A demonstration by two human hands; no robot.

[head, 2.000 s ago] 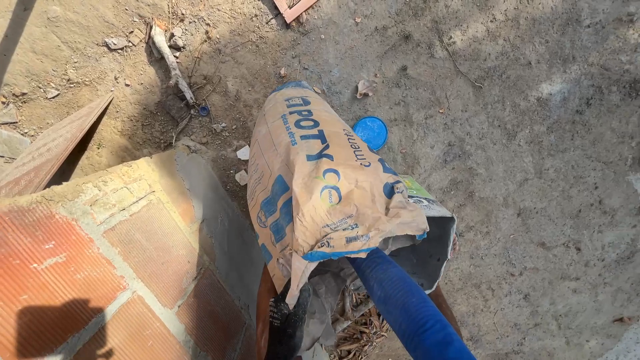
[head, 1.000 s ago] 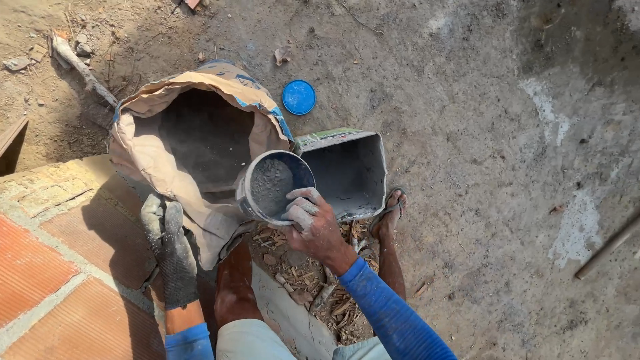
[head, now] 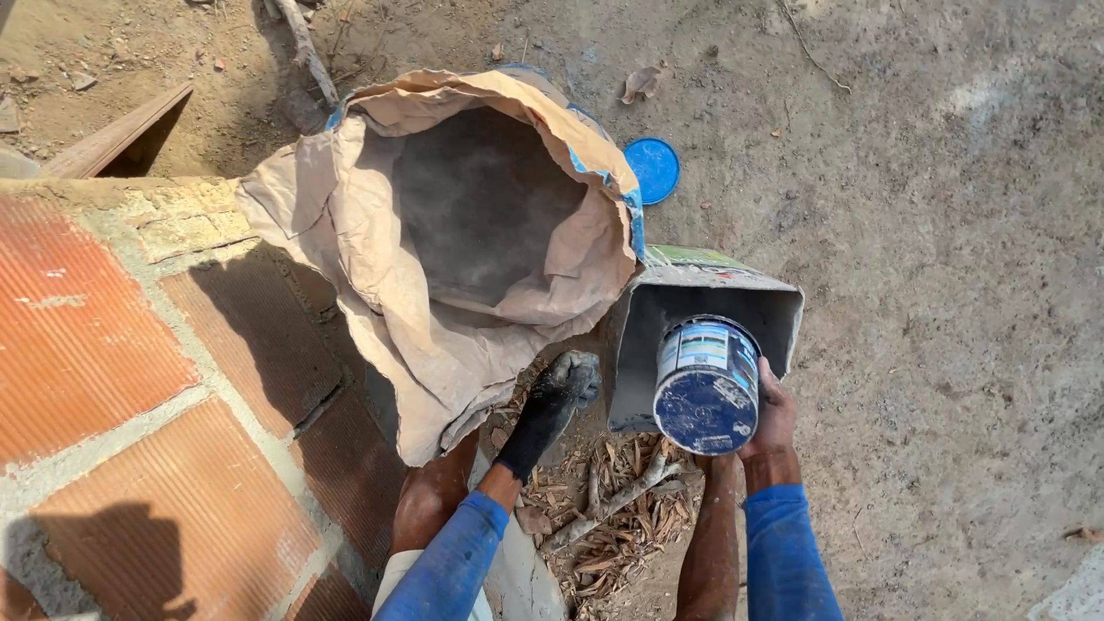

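My right hand grips the side of a small blue-labelled plastic bucket, tipped with its base toward me and its mouth down into a grey-coated square container. Just left of the container is my left hand in a dark, dusty glove, its fingers curled; I cannot see anything in it. Above that hand stands a wide-open paper cement bag with grey powder inside and dust in the air. The bucket's mouth is hidden.
A brick wall runs along the left. On the ground lie a blue lid beyond the bag, a branch among dry leaves by my legs, and another stick. A wooden board leans at the upper left.
The bucket, upright with powder in it a second ago, has moved right and is now upside down over the container. My left hand has left the bag's edge and moved right.
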